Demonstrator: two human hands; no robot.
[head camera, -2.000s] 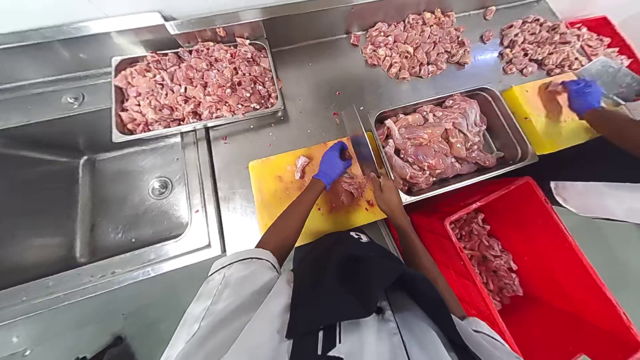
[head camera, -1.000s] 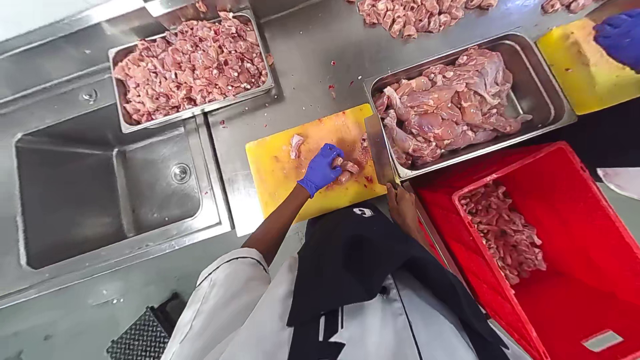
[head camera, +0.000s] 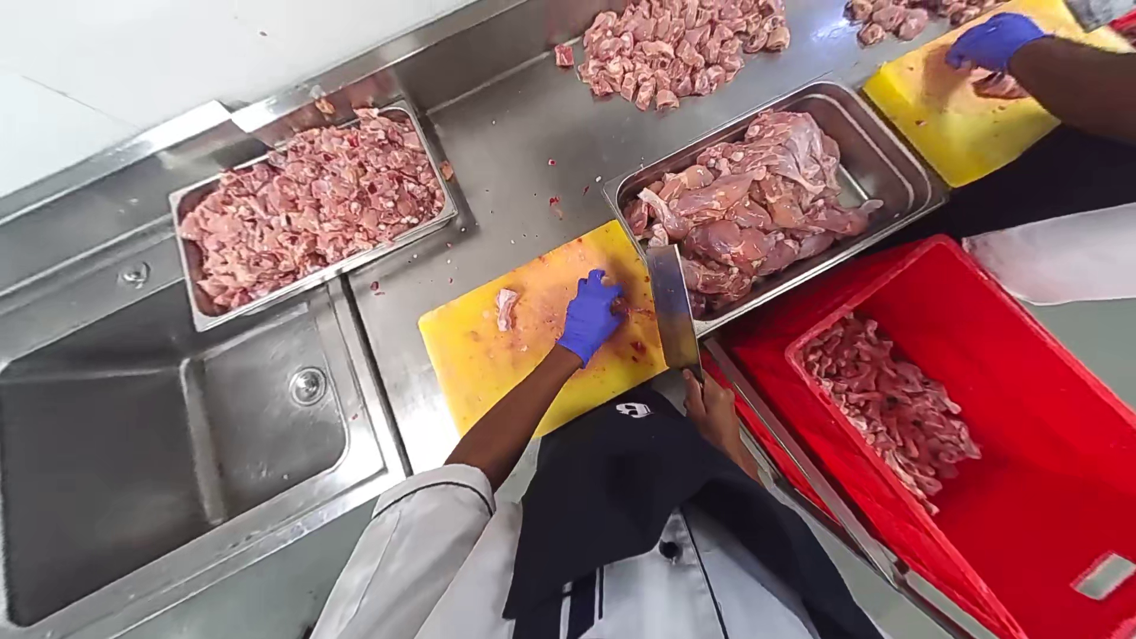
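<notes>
My left hand (head camera: 590, 318), in a blue glove, lies over the yellow cutting board (head camera: 479, 382) with its fingers curled round a piece of raw meat (head camera: 619, 306), mostly hidden by them. A small pale scrap of meat (head camera: 507, 309) lies left of that hand. My bare right hand (head camera: 710, 406) grips the handle of a cleaver (head camera: 674, 311). The cleaver's broad blade points away from me along the board's right edge, beside the steel pan (head camera: 914, 182) of large raw poultry pieces (head camera: 745, 204).
A steel pan (head camera: 200, 306) of cut meat stands at the left by the sink (head camera: 266, 408). More cut meat (head camera: 679, 44) is heaped behind. A red crate (head camera: 1047, 417) holding meat pieces stands below right. A co-worker's gloved hand (head camera: 994, 43) is over another yellow board (head camera: 967, 115).
The several cut pieces seen beside my left hand one second ago no longer show on the board; that hand has moved right, towards the cleaver. The view has shifted.
</notes>
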